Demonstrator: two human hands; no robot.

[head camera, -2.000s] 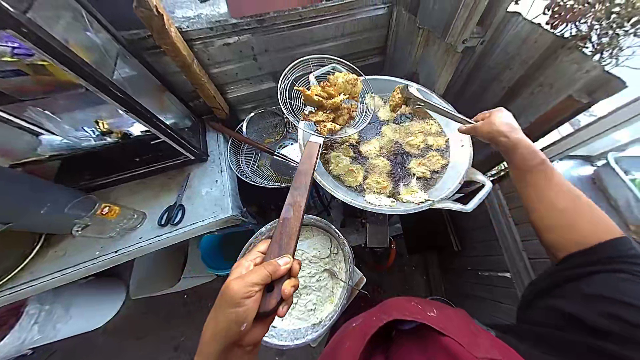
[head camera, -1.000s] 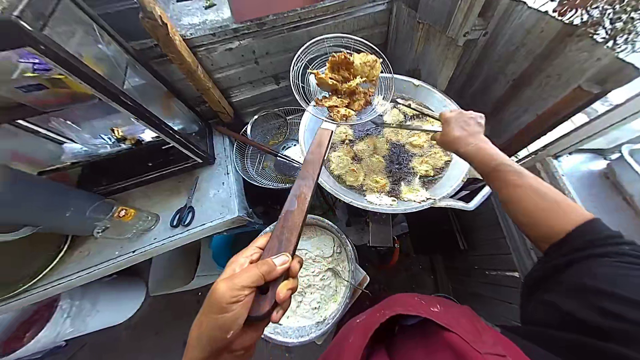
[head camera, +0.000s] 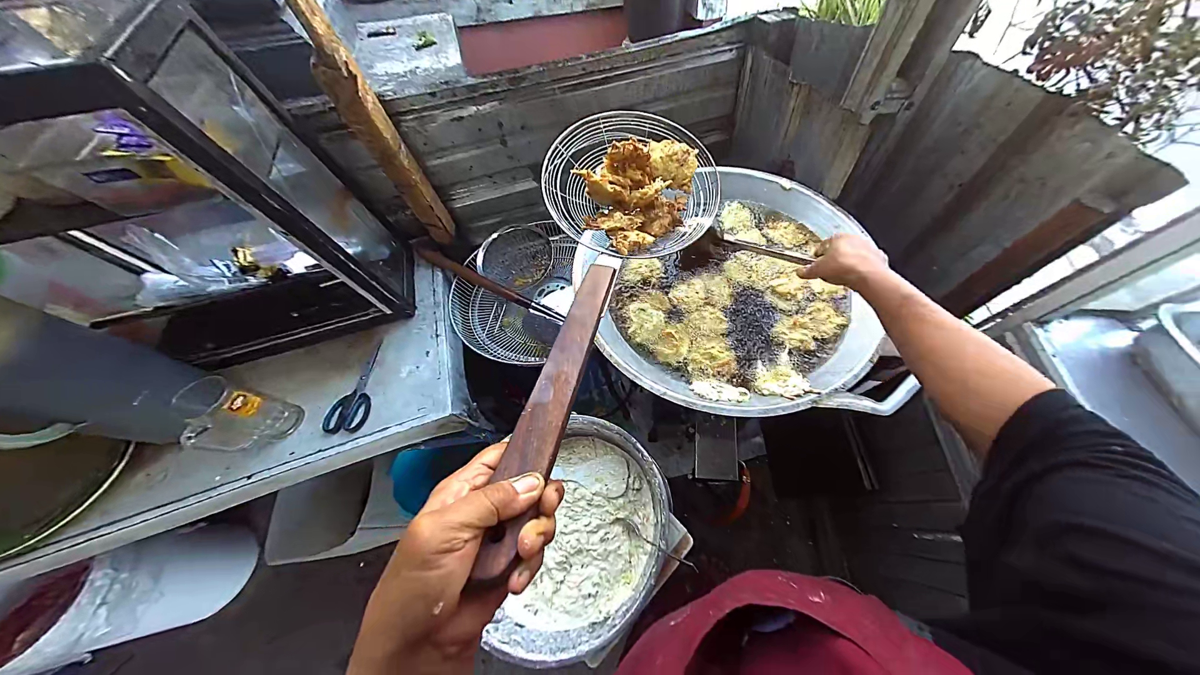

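Observation:
My left hand grips the dark wooden handle of a wire skimmer, whose basket holds several browned fritters above the far left rim of a wide metal wok. Inside the wok, paler fritters lie in bubbling oil. My right hand reaches over the wok's right side, closed on a metal utensil; its far end is by the fritters just right of the skimmer, and its exact kind is unclear. Below the wok stands a metal pot of pale batter with a thin wire handle in it.
Left of the wok sits a wire basket with another long-handled strainer across it. A metal counter bears black-handled scissors, a glass mug and a glass display case. Corrugated metal sheeting stands behind.
My right hand has moved from the wok's right rim to over its oil, with the utensil. The skimmer basket now holds more fritters than in the earliest frame.

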